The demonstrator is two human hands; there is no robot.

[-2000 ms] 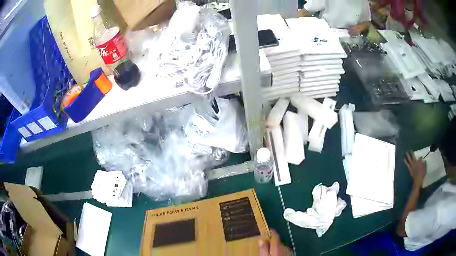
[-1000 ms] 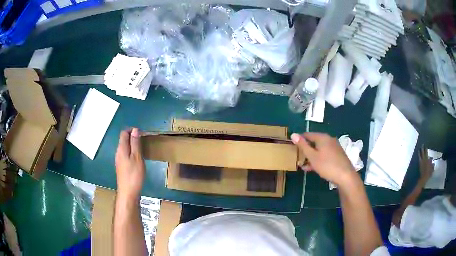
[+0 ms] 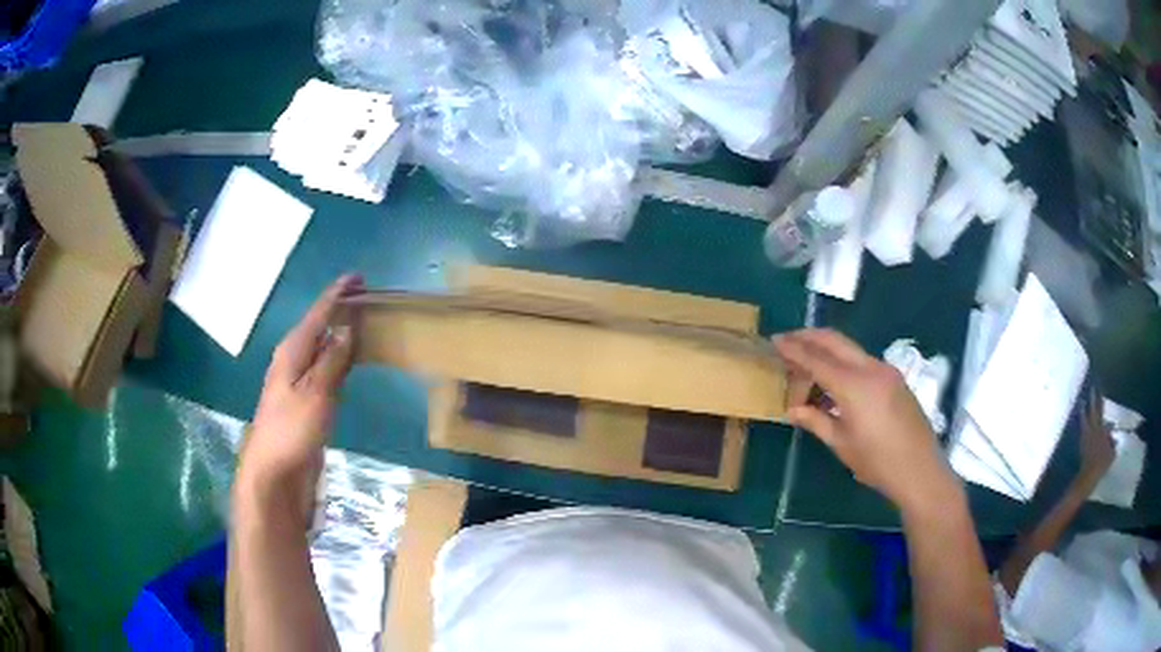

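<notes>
A brown mailer box (image 3: pixel 573 359) is held level on its edge between my hands, its narrow side facing me and a thin dark line along its top edge. My left hand (image 3: pixel 301 389) grips its left end. My right hand (image 3: pixel 856 397) grips its right end. A second brown box (image 3: pixel 592 462) lies flat on the green bench beneath it, with two dark printed squares showing. The held box hides the middle of the lower one. Whether the two touch, I cannot tell.
Clear plastic bags (image 3: pixel 509 115) heap behind. Printed papers (image 3: pixel 334 138), a white sheet (image 3: pixel 239 259) and an open carton (image 3: pixel 77 299) are at left. A small bottle (image 3: pixel 810 227), white foam pieces (image 3: pixel 899 204) and a crumpled cloth (image 3: pixel 919 377) are at right, near another person's arm (image 3: pixel 1063 503).
Since two seconds ago, my view has turned downward and both hands have come to hold a box over the lower one. In the last second the hands and held box have shifted only slightly.
</notes>
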